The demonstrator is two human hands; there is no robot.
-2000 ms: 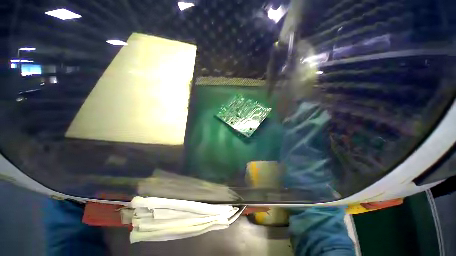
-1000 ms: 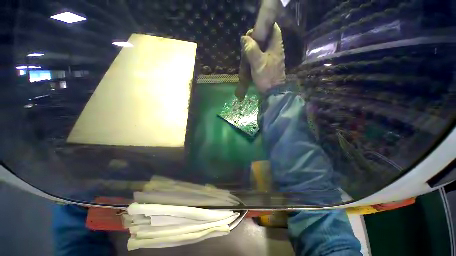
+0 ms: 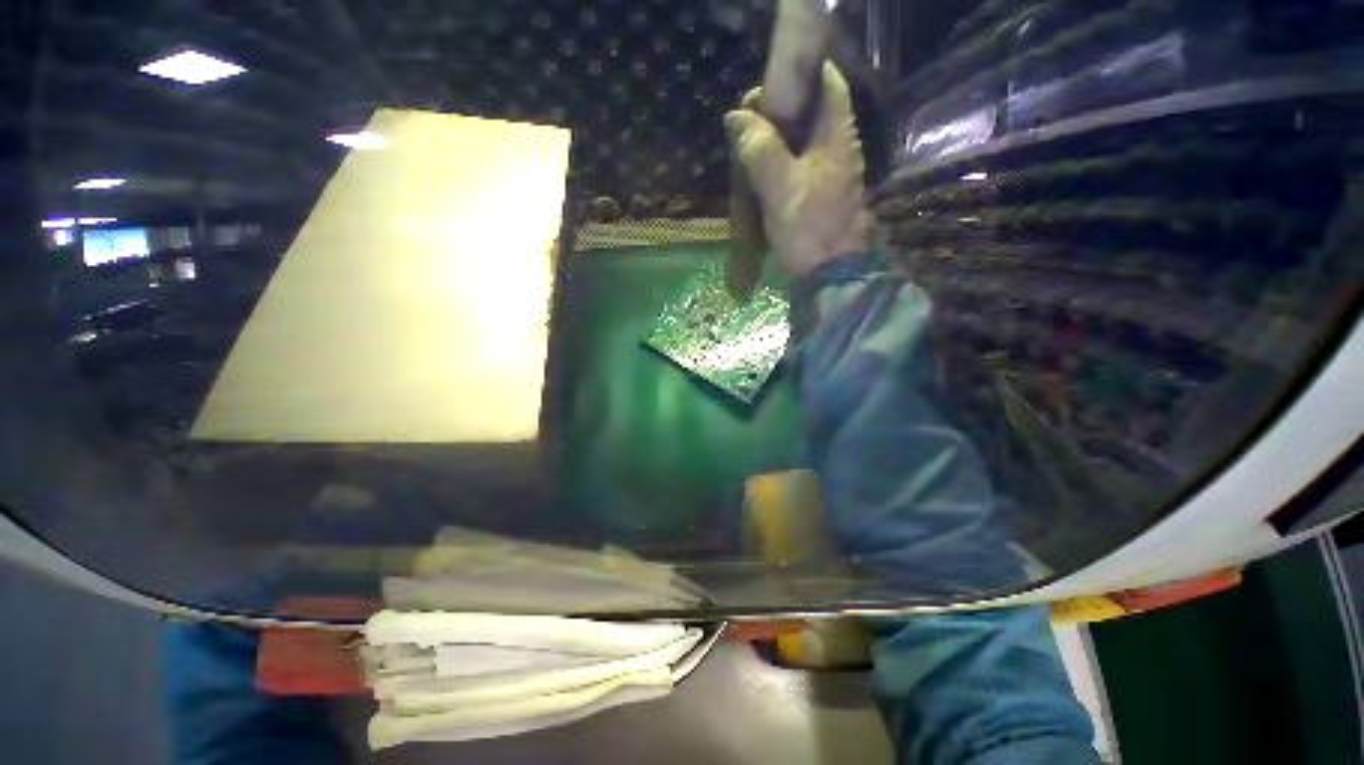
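A green circuit board (image 3: 721, 336) with white and silver specks lies on a green mat (image 3: 658, 441) behind the cabinet window. My right hand (image 3: 808, 172), in a thin whitish glove, is shut around a thick grey upright tool (image 3: 793, 67). The tool's dark brown lower part points down at the board's upper edge; I cannot tell if they touch. My right forearm in a blue sleeve covers the board's right side. My left hand is not visible; only a blue sleeve shows at the lower left.
A cream slanted panel (image 3: 412, 284) stands left of the mat. White folded strips (image 3: 524, 665) lie at the window's lower edge over a red padded strip (image 3: 307, 658). A yellow block (image 3: 782, 516) is beside my right forearm. A dark green surface (image 3: 1212, 673) is at the lower right.
Two seconds ago my right hand was a blur further right. Since one second ago, the hand and tool have shifted only slightly; the tool's lower part is slightly further right.
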